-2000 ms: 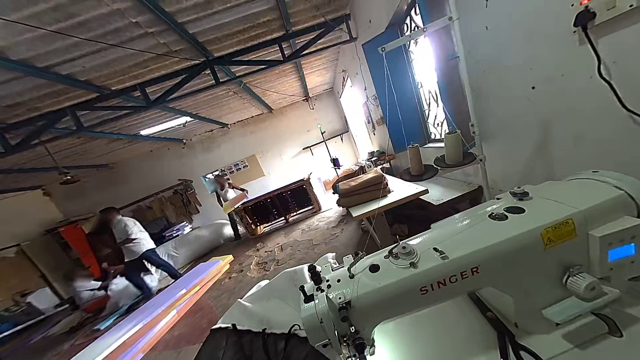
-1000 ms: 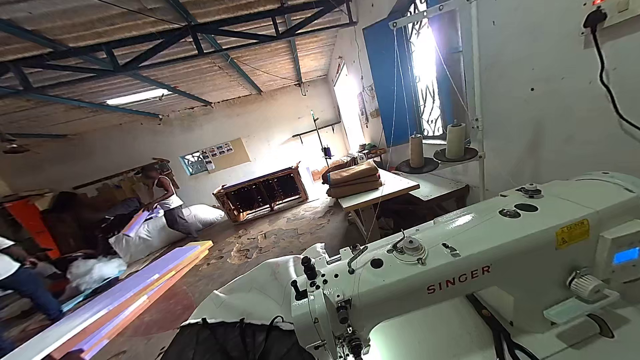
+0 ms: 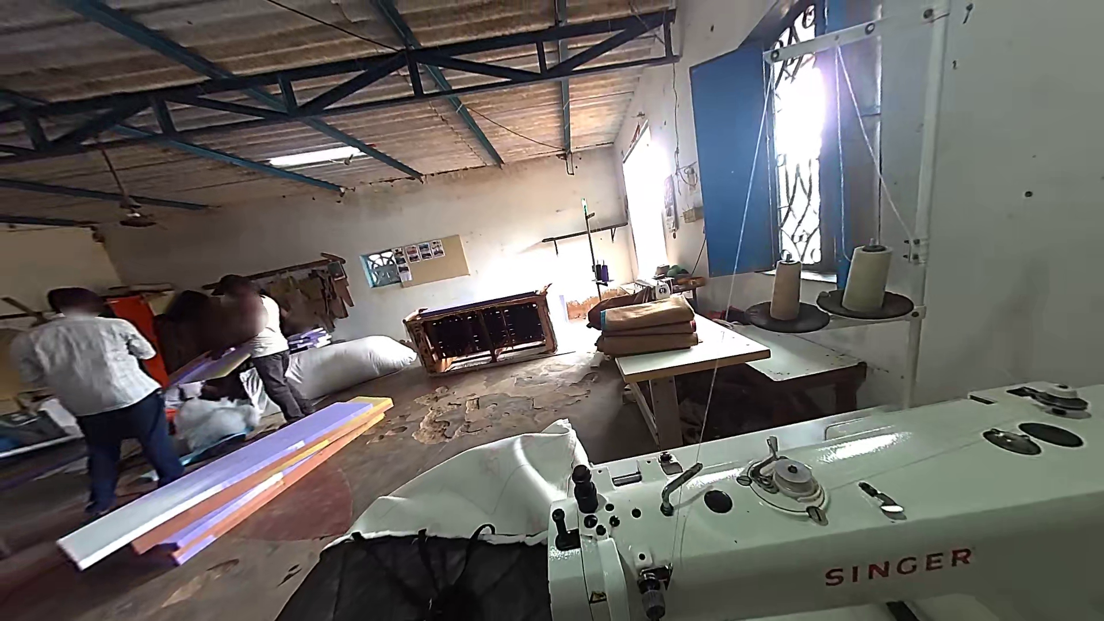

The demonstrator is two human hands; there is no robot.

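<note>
Neither my left hand nor my right hand shows in the head view. A pale green Singer industrial sewing machine fills the lower right. White fabric is bunched beside the machine's head, and black fabric with dark ties adjoins it at the bottom edge. The needle area lies below the frame. Two thread cones, one tan and one pale, stand on a thread stand behind the machine, with thread running up to its top bar and down to the machine.
Folded brown fabric lies on a table behind the machine. Long purple and orange foam slabs extend at left. Two people, one in a pale shirt, another farther back, stand near a white sack. A dark frame rests by the far wall.
The view has shifted somewhat. The farther person, bent over the white sack a second ago, now stands left of it. The nearer person, cut off at the left edge then, is now in fuller view.
</note>
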